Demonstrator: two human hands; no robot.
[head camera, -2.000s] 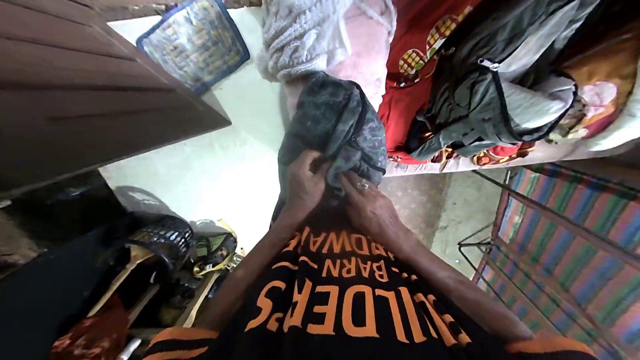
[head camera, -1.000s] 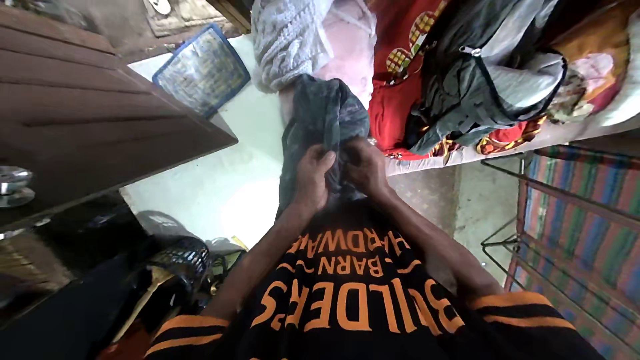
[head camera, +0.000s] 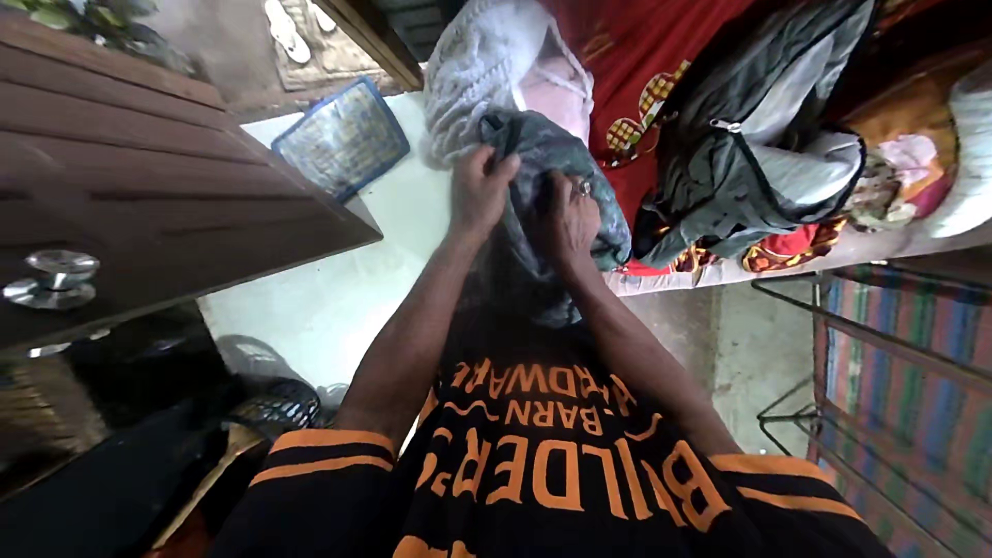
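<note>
A dark grey-green cloth, bunched and creased, lies in front of my torso in the head view. My left hand pinches its left edge between thumb and fingers. On the cloth's right part, my right hand, with a ring on one finger, has its fingers curled into the fabric, and the fingertips are partly hidden. Just beyond the cloth are a white knitted textile and a pink cloth.
At right, a grey bag with an open zipper rests on red patterned fabric. A brown door with a metal knob stands at left. A blue-edged mat lies on the floor. A metal frame is at lower right.
Both hands have moved farther from my torso along the cloth and are now wider apart. The view has shifted, showing more of the door and its knob.
</note>
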